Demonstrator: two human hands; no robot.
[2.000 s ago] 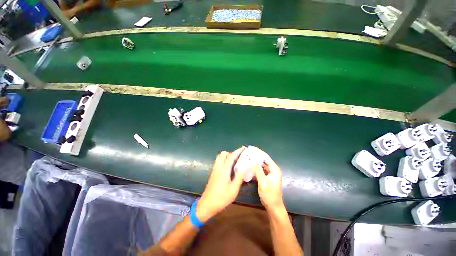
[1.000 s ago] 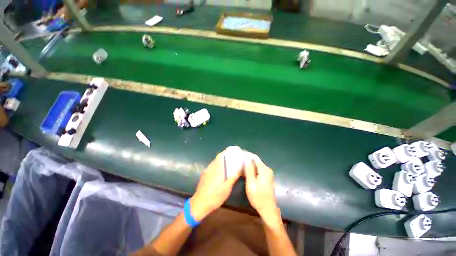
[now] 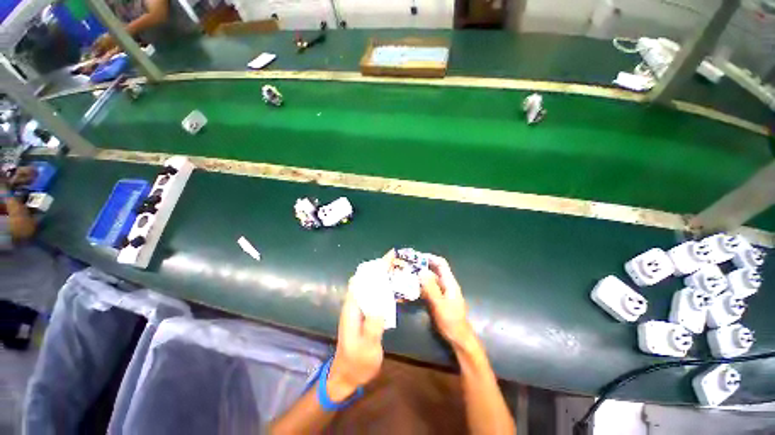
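Note:
My left hand [image 3: 361, 336], with a blue band on the wrist, holds a white housing shell [image 3: 374, 293] over the front of the bench. My right hand [image 3: 444, 297] holds an inner assembly [image 3: 409, 273] with metallic and dark parts, at the right side of the shell. The two pieces are close together; whether they touch is hard to tell. An inner assembly [image 3: 307, 213] and a white piece [image 3: 336, 211] lie side by side on the bench beyond my hands.
Several plug adapters [image 3: 663, 337] cluster at bench right beside a black cable [image 3: 629, 371]. A blue tray [image 3: 119, 212], white strip [image 3: 161, 212] and small white strip [image 3: 249, 248] lie left. Small parts sit on the green belt [image 3: 408, 136]. Lined crates [image 3: 212, 374] stand below. Another person's hands show upper left.
My hands, earlier closed together around the white piece, have moved apart a little, and the inner assembly now shows between them. The parts on the belt have shifted right.

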